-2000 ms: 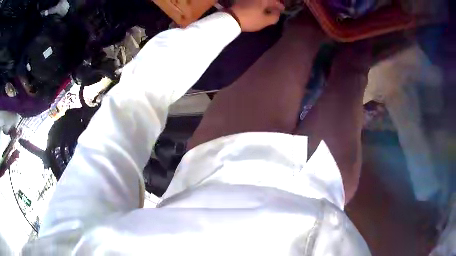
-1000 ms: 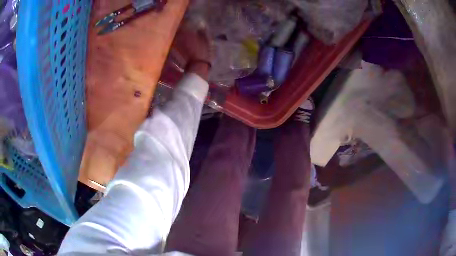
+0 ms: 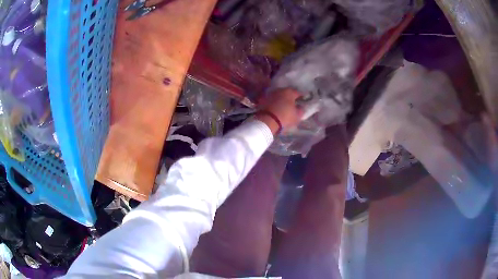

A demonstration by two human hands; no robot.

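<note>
My left hand (image 3: 284,109) reaches in from the lower left in a white sleeve, with a dark band at the wrist. It is closed on a crumpled clear plastic bag (image 3: 322,71) at the near edge of the red tray (image 3: 218,82). A small pale thing shows at the fingertips; I cannot tell what it is. The bag covers the tray's near corner. More crumpled clear bags, one with a yellow part, lie in the tray. My right hand is not in view.
A blue perforated basket (image 3: 68,109) with purple bagged items stands at the left on an orange-brown board (image 3: 144,103). A metal tool (image 3: 143,7) lies on the board. Black bags (image 3: 54,240) are at the lower left. Pale fabric (image 3: 420,120) is at the right.
My left hand has moved right and towards me from the tray's left side and now holds a clear bag. The bag now covers the spools and tray corner seen before.
</note>
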